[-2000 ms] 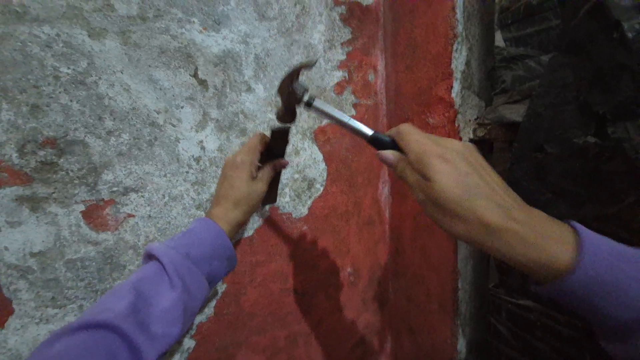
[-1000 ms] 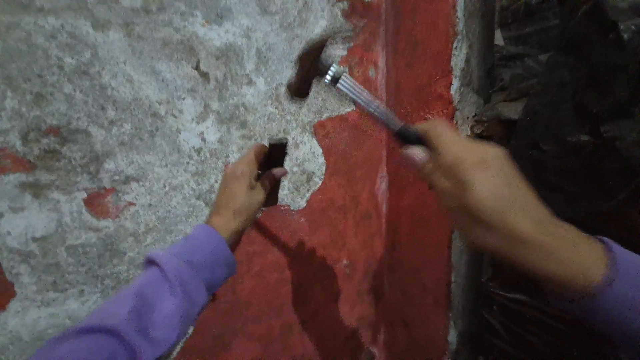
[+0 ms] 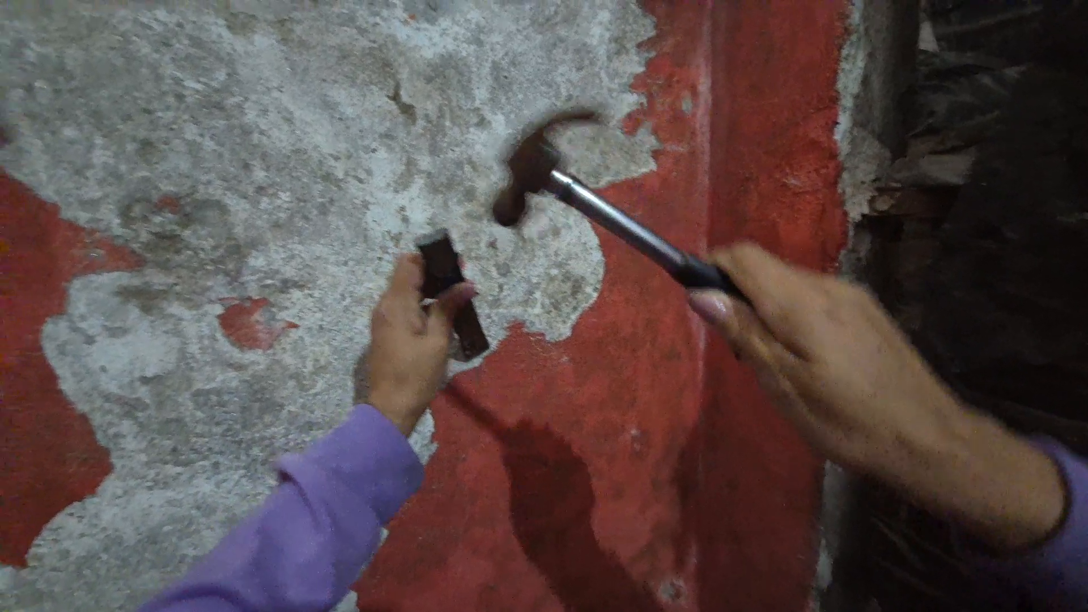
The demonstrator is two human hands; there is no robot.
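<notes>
My left hand (image 3: pixel 412 336) grips a short, dark, flat metal piece, perhaps a chisel or blade (image 3: pixel 439 263), whose lower end lies at the border of bare plaster and red paint. Its top end points up and slightly left. In my right hand (image 3: pixel 816 348) is a claw hammer (image 3: pixel 625 228), held by the black grip of its metal shaft. The rusty brown hammer head is up and to the right of the metal piece, apart from it, and a little blurred. Both tools are in front of a wall with grey plaster (image 3: pixel 297 153) and red paint (image 3: pixel 544 408).
A vertical ridge (image 3: pixel 704 170) runs down the red part of the wall. The wall ends at a rough, broken edge (image 3: pixel 854 127) on the right, with dark, cluttered material (image 3: pixel 1003 255) beyond it. A small red paint patch (image 3: pixel 255 323) remains on the plaster at the left.
The hammer head was close to the top of the metal piece, then rose away, and is now lower than one second ago. The metal piece has tilted, its top leaning left.
</notes>
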